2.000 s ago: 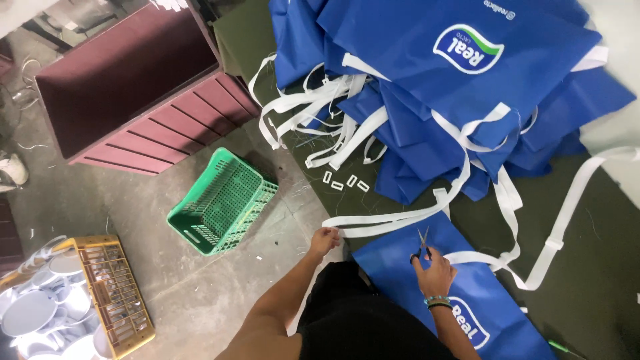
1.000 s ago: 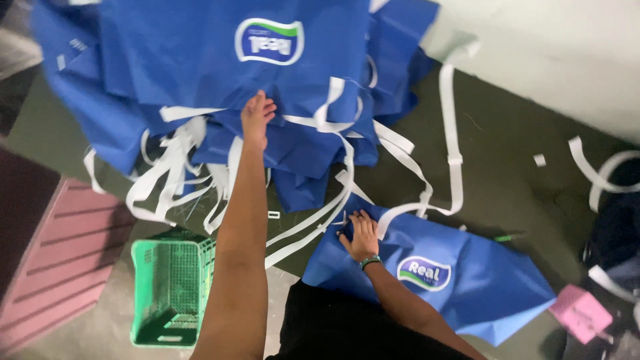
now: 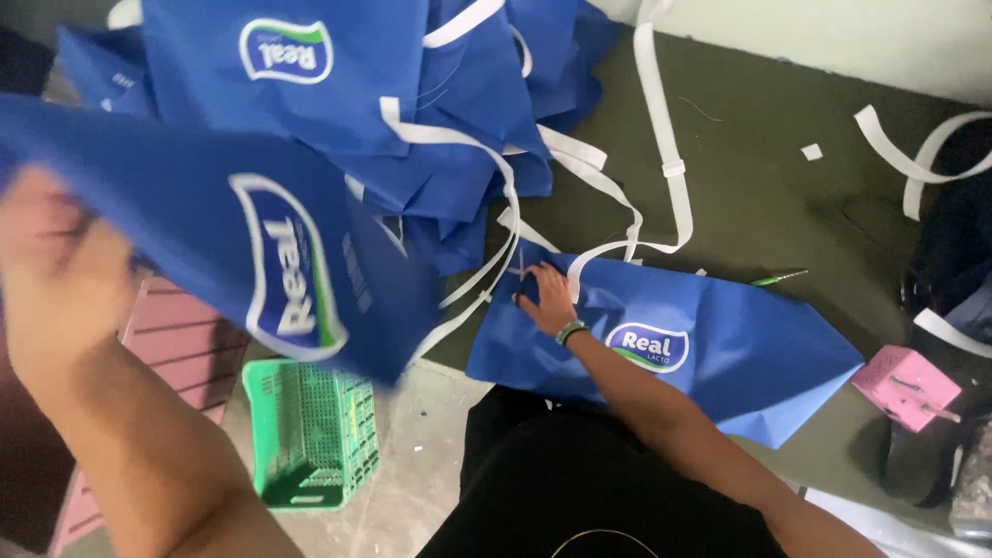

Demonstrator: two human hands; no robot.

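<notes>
My left hand (image 3: 66, 256), blurred, grips the edge of a blue fabric piece with a printed Real logo (image 3: 294, 267), lifted at the left. On the dark table, my right hand (image 3: 549, 298) rests with small scissors (image 3: 521, 288) at its fingers, on the left end of another blue fabric piece (image 3: 744, 341). White straps (image 3: 674, 194) run from that piece up across the table. A pile of blue fabric pieces (image 3: 372, 170) with white straps lies at the upper left, partly hidden by the lifted one.
A green plastic crate (image 3: 360, 434) stands on the floor below the table, beside a pink slatted bin (image 3: 182, 333). On the table's right are a green-handled tool (image 3: 779, 277), a pink block (image 3: 907, 387) with metal items on it, loose white strap (image 3: 926, 167) and dark cloth (image 3: 953, 240).
My left hand has moved from the pile to the left and now holds up a blue fabric piece. My right hand remains on the lower fabric piece with the scissors.
</notes>
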